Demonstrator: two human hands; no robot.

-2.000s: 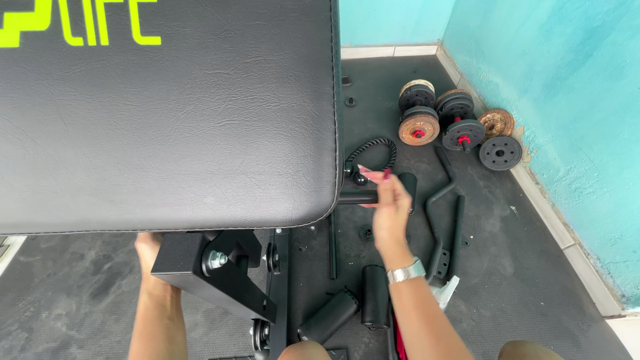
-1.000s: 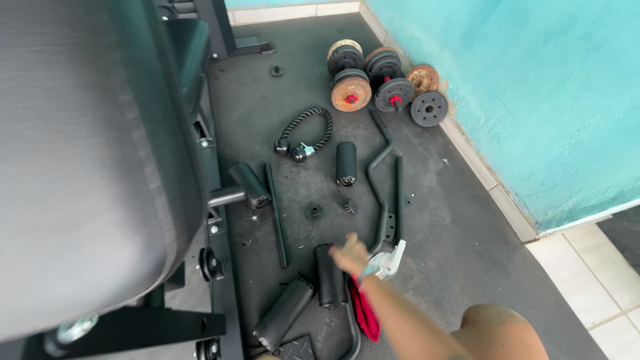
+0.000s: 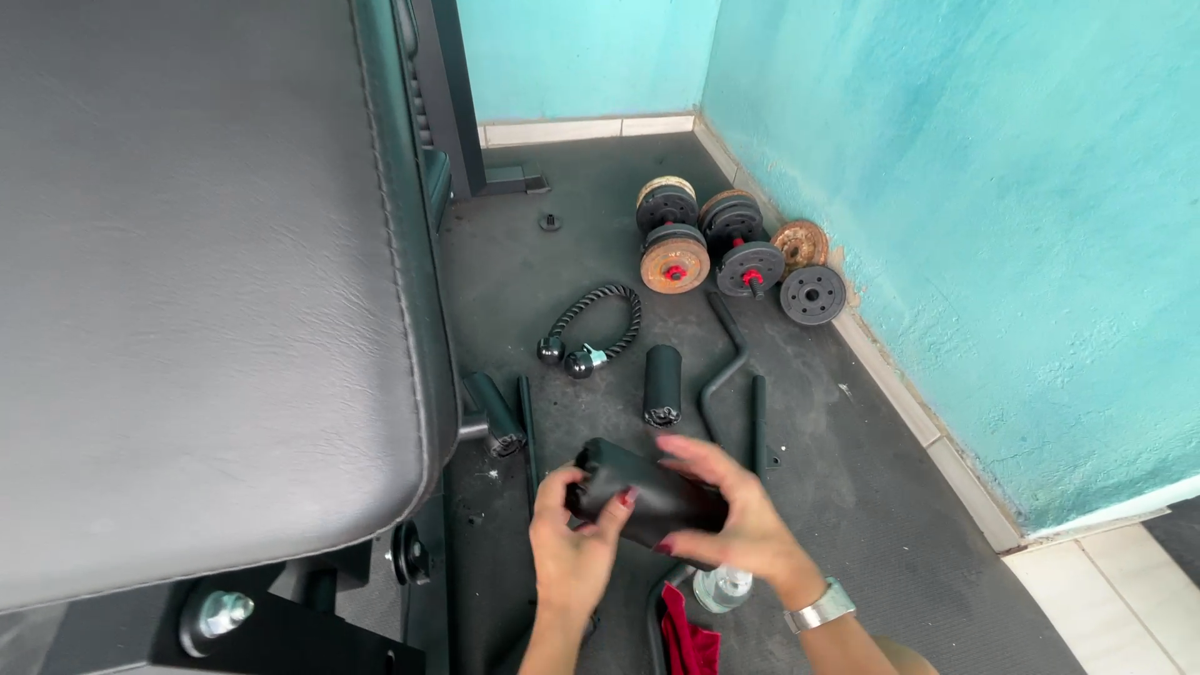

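My left hand (image 3: 577, 534) and my right hand (image 3: 736, 520) hold a black padded foam roller (image 3: 647, 497) between them, one at each end, above the floor. The roller is tilted, its left end higher. Beyond it another black roller (image 3: 663, 380) lies on the mat. A third roller (image 3: 494, 412) lies beside the bench near a short metal peg (image 3: 473, 427). A thin black bar (image 3: 528, 431) lies just right of that roller. Below my hands are a red cloth (image 3: 689, 637) and a clear plastic container (image 3: 722, 589), partly hidden by my right hand.
The black bench pad (image 3: 216, 300) fills the left side, with a bolted frame (image 3: 300, 619) below. A rope handle (image 3: 605, 319), a bent bar (image 3: 727, 361), dumbbells (image 3: 675, 239) and weight plates (image 3: 813, 295) lie towards the turquoise wall (image 3: 956, 234).
My right hand has come up from beside the rollers near the cloth, and both hands now grip a roller. My left hand, out of sight one second ago, is visible again. The view has shifted.
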